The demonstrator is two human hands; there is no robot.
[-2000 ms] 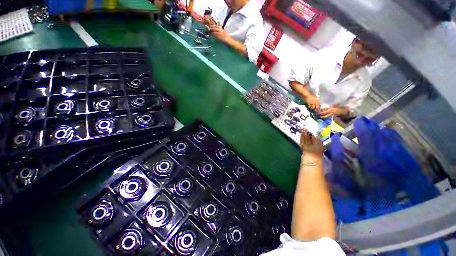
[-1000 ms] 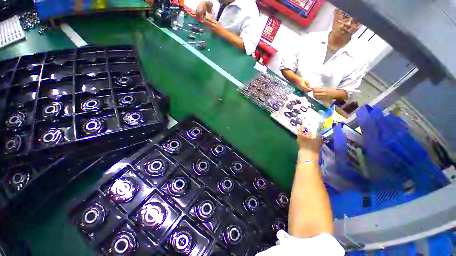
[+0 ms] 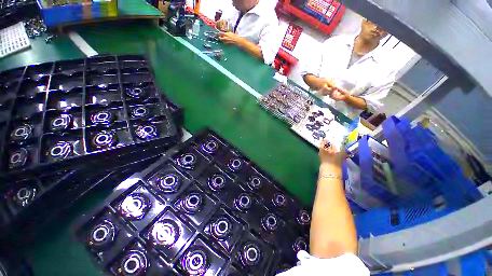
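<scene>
My right hand (image 3: 330, 154) reaches out at the near edge of a white tray (image 3: 335, 133) with dark parts (image 3: 319, 123) on it. A small dark part (image 3: 327, 144) shows at my fingertips; its shape is too small to tell. My left hand is out of the picture. A black glossy blister tray (image 3: 202, 180) lies nearest in front, with round ringed units (image 3: 192, 201) in its pockets. At the left, another blister tray (image 3: 81, 99) lies on a stack, with units in its near and right pockets; several far pockets hold none.
A tray of small parts (image 3: 286, 102) adjoins the white tray on the green bench (image 3: 226, 105). Blue baskets (image 3: 399, 167) stand right of my forearm, beside a grey curved frame (image 3: 426, 237). Two people in white coats sit across the bench. A white perforated tray (image 3: 13, 39) lies far left.
My right hand stays by the white tray, with a slight shift. The view has shifted, and the blue baskets show more upright. The person opposite has raised their hands slightly.
</scene>
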